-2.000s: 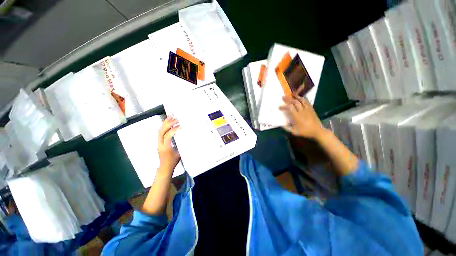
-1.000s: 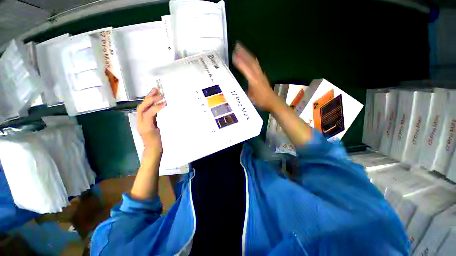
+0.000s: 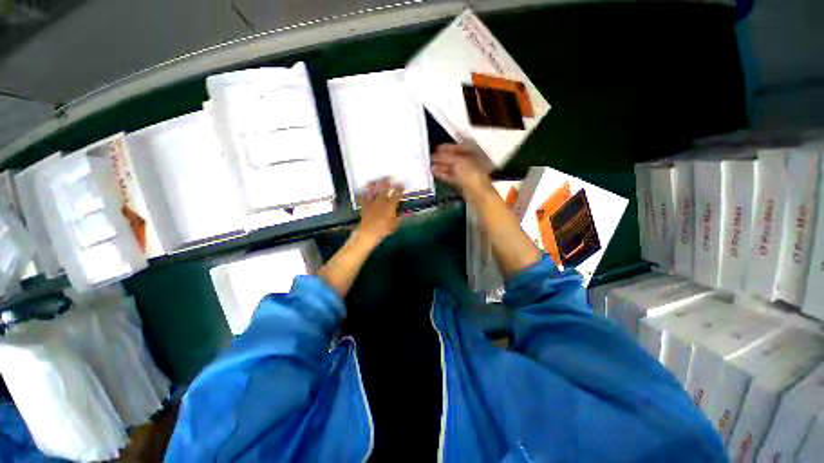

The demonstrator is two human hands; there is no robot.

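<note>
A plain white open box base (image 3: 378, 127) lies on the green belt in front of me. My left hand (image 3: 380, 203) rests on its near end, fingers over the edge. A box lid (image 3: 479, 86) with a black-and-orange device picture and red-orange lettering lies turned at an angle, its left corner by the base. My right hand (image 3: 459, 167) is at the lid's near edge with fingers bent; whether it grips the lid cannot be told. Left of the base, a white inner tray (image 3: 273, 140) with ridges lies on another box.
Closed gift boxes (image 3: 574, 224) lie right of my arms. Stacked finished boxes (image 3: 723, 217) fill the right side. White liners (image 3: 77, 380) stand at left. Another white box part (image 3: 262, 285) lies on the near green surface. More open boxes line the belt at left.
The box with colour blocks has left my lap area. A picture-side-up lid and an open base now lie on the belt. Both hands have moved forward to them.
</note>
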